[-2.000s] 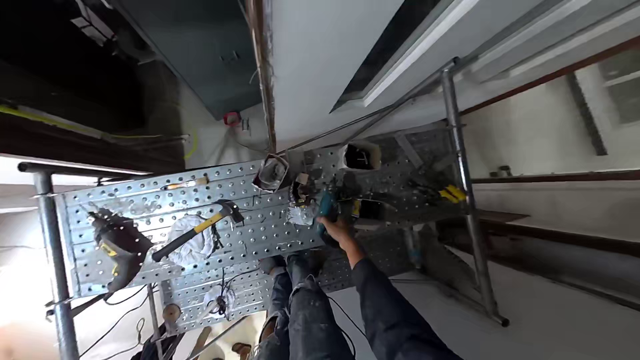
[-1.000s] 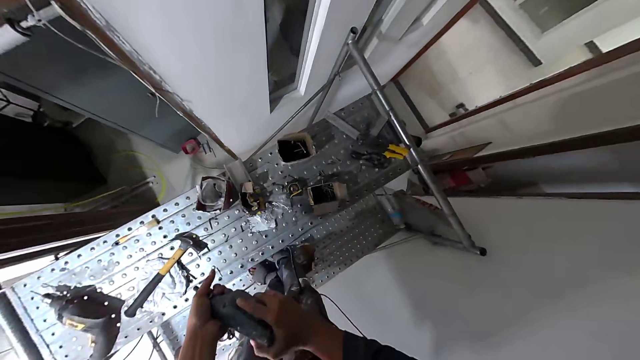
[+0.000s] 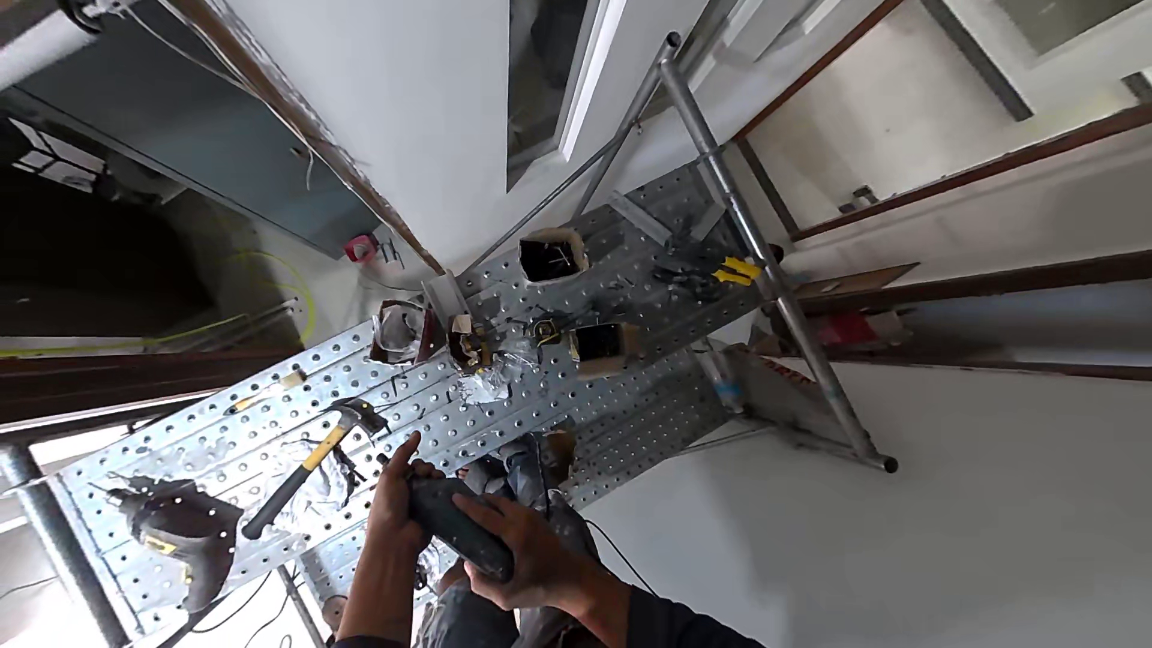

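Observation:
A dark, elongated power tool (image 3: 459,526) is held at the bottom centre. My right hand (image 3: 522,549) grips its near end. My left hand (image 3: 400,504) is at its far left end, thumb raised, fingers partly hidden. To their left on the perforated metal platform (image 3: 423,396) lie a claw hammer (image 3: 310,463) with a yellow and black handle and a dark drill (image 3: 180,531). Beyond my hands stand an open box of dark fasteners (image 3: 551,256), another open box (image 3: 598,344), a small box (image 3: 466,346) and a tape measure (image 3: 544,331).
A scaffold frame of metal tube (image 3: 738,207) rises at the platform's right end, near yellow-handled pliers or cutters (image 3: 738,270). An open container with a plastic liner (image 3: 400,331) stands by the wall corner. A thin brush-like tool (image 3: 270,391) lies on the far left edge. A cable (image 3: 621,553) hangs below.
Two seconds ago my right hand reached to a teal tool on the platform among the boxes. Now both hands hold a dark tool near my body. The view has turned.

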